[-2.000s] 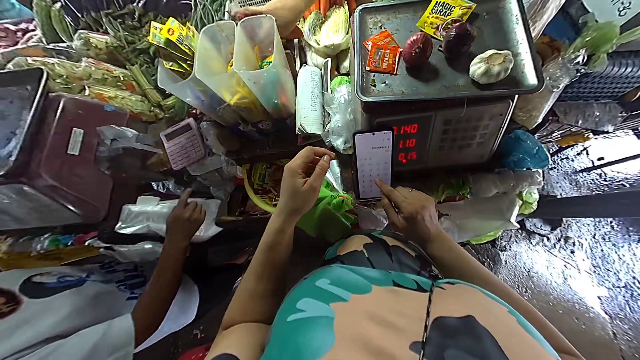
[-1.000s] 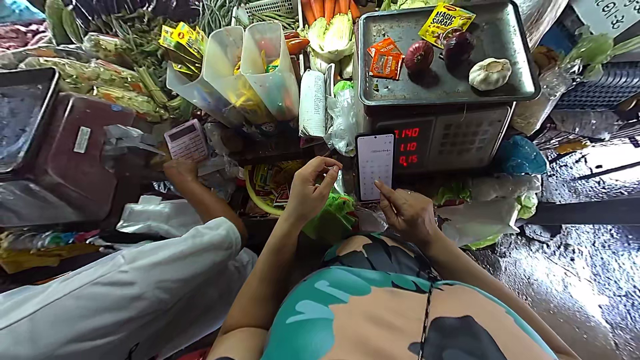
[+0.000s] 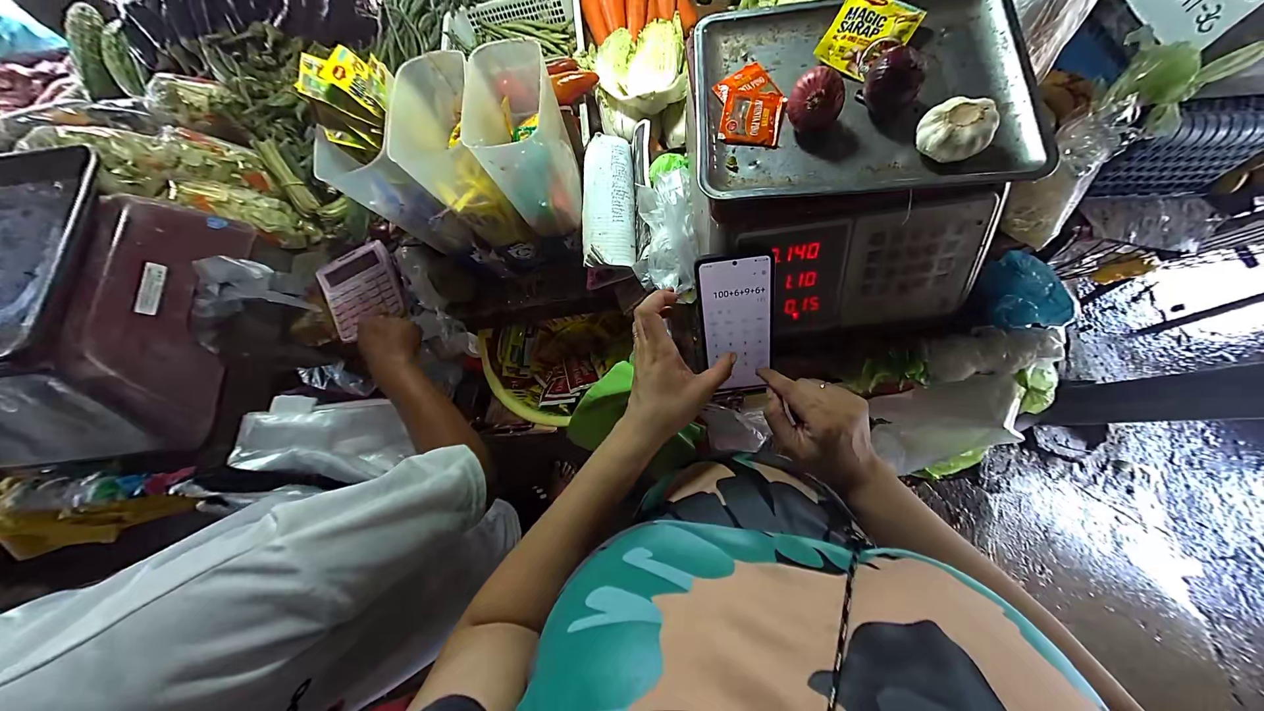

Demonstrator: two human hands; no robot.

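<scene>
A smartphone (image 3: 736,321) showing a calculator leans upright against the front of a digital scale (image 3: 918,252). My left hand (image 3: 670,370) is at the phone's lower left, fingers apart, its thumb tip over the lower screen. The index finger of my right hand (image 3: 815,420) points at the phone's lower right corner, its other fingers curled. Above, the scale's metal tray (image 3: 849,173) bears two red onions (image 3: 817,98), a garlic bulb (image 3: 957,128), orange seasoning sachets (image 3: 749,107) and a yellow seasoning packet (image 3: 869,35).
At left, another person's hand (image 3: 388,341) is on a pink calculator (image 3: 361,286). Plastic containers (image 3: 523,128) of sachets, carrots (image 3: 632,15) and cabbage (image 3: 642,69) stand behind. A yellow-rimmed basket (image 3: 513,395) of packets lies left of my left hand. A second scale (image 3: 148,326) stands far left.
My left hand has moved from beside the phone to its lower screen. The other person has leaned in from the left, their hand now at the pink calculator's lower edge.
</scene>
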